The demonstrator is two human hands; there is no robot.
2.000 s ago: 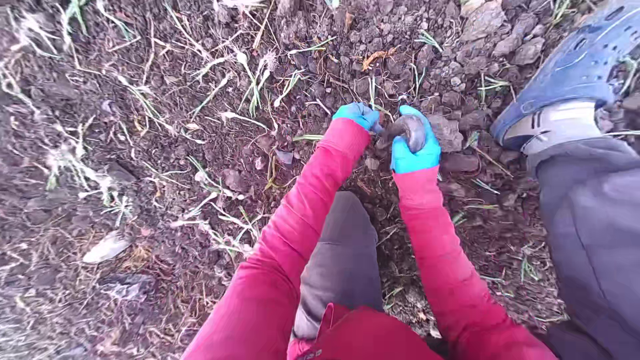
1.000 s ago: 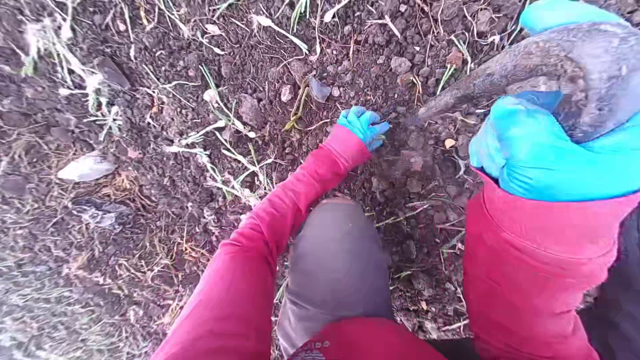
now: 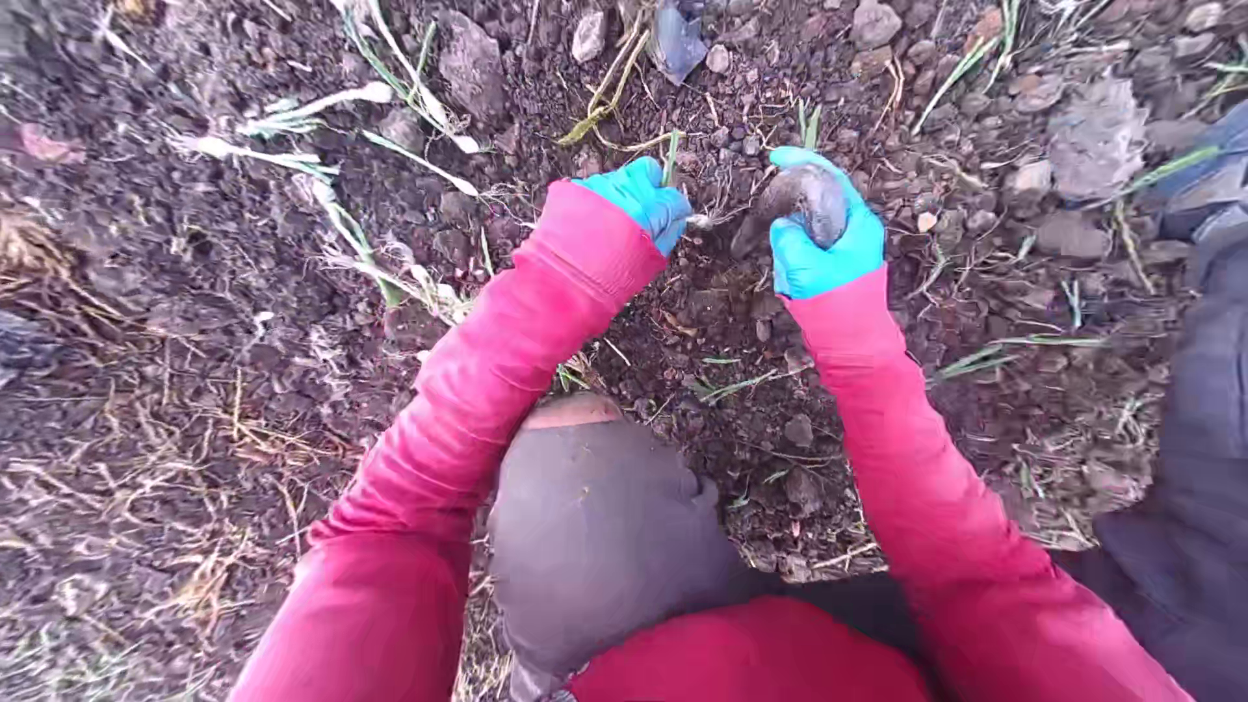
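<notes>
My left hand (image 3: pixel 639 203), in a blue glove, is closed around a small green seedling (image 3: pixel 672 156); its green blade sticks up past the fingers and pale roots show at the right of the fist. Just to the right, my right hand (image 3: pixel 829 239), also gloved in blue, grips a curved, dirt-coated hand tool (image 3: pixel 804 195), perhaps a horn or wooden dibber. The tool's lower end is close to the dark soil (image 3: pixel 717 302), and its tip cannot be made out.
Pulled seedlings with pale roots (image 3: pixel 341 224) lie on the soil at left. A flat stone (image 3: pixel 1100 141) is at upper right, a bluish shard (image 3: pixel 676 44) at top. My knee (image 3: pixel 604 507) is below my hands, and a blue shoe (image 3: pixel 1209 171) at the right edge.
My right hand with the curved tool has moved from high and near the camera, one second ago, down to the soil beside my left hand.
</notes>
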